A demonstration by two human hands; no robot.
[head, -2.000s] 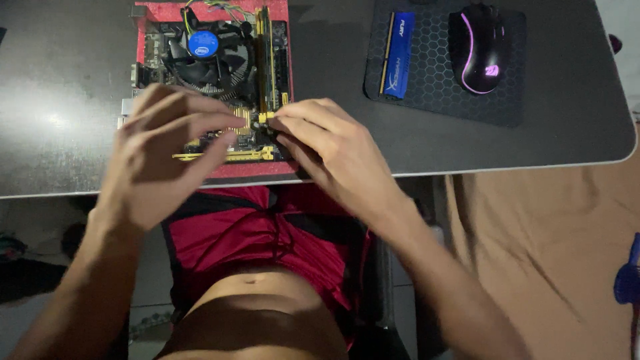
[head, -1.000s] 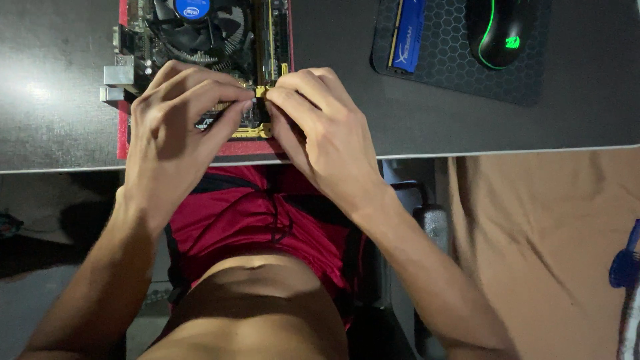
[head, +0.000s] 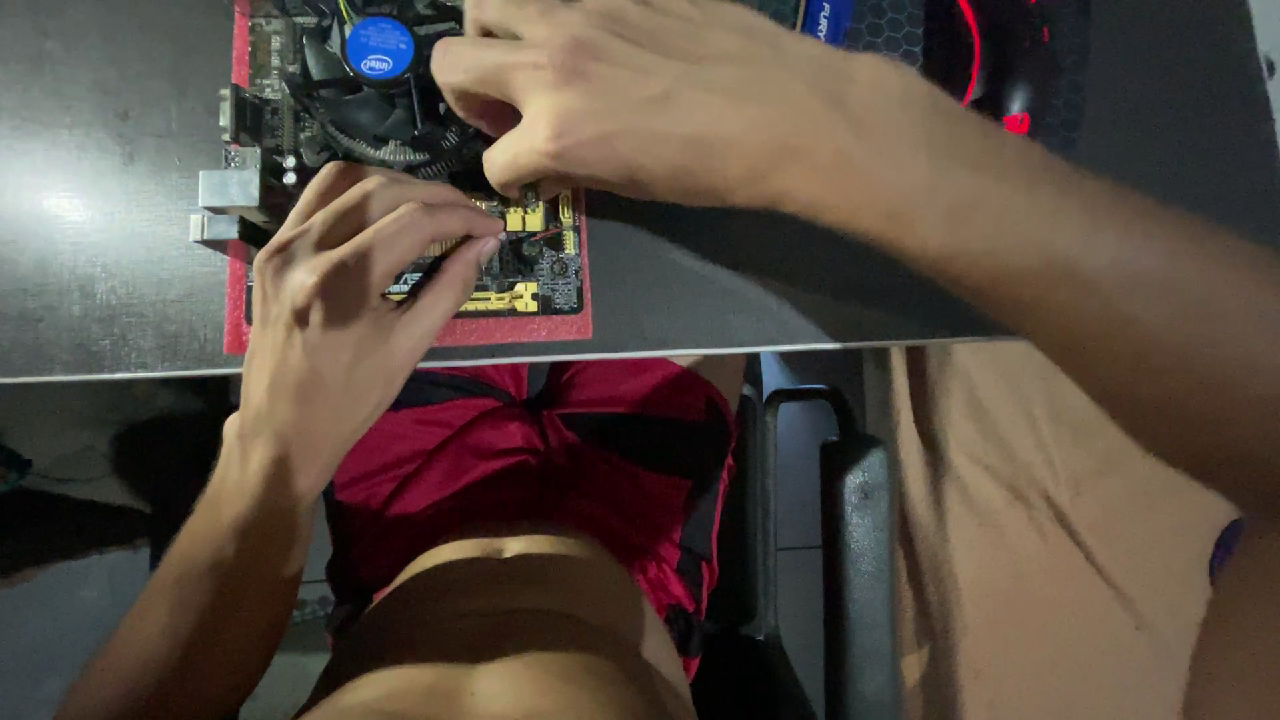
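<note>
A computer motherboard [head: 560, 270] lies on a red foam sheet [head: 520, 328] near the table's front edge. On its upper left part sits a black CPU cooler fan [head: 370, 110] with a blue Intel hub. My left hand [head: 350, 250] rests over the board's lower left, thumb and index fingertip close together beside the yellow connectors [head: 524, 218]; whether something small is between them cannot be made out. My right hand [head: 600, 110] reaches over the board's right side, fingers curled above the memory slot area, which it covers. What its fingers touch is hidden.
To the upper right, a blue memory module [head: 828, 20] lies on a black hexagon-patterned mouse pad [head: 885, 30], next to a black mouse [head: 1000, 60] with red lights. Below the table edge stand a black chair armrest [head: 858, 540] and tan cloth [head: 1000, 540].
My right hand has moved up and away from my left fingertips, over the board's upper right. My left hand remains by the yellow connectors. The mouse light has changed from green to red.
</note>
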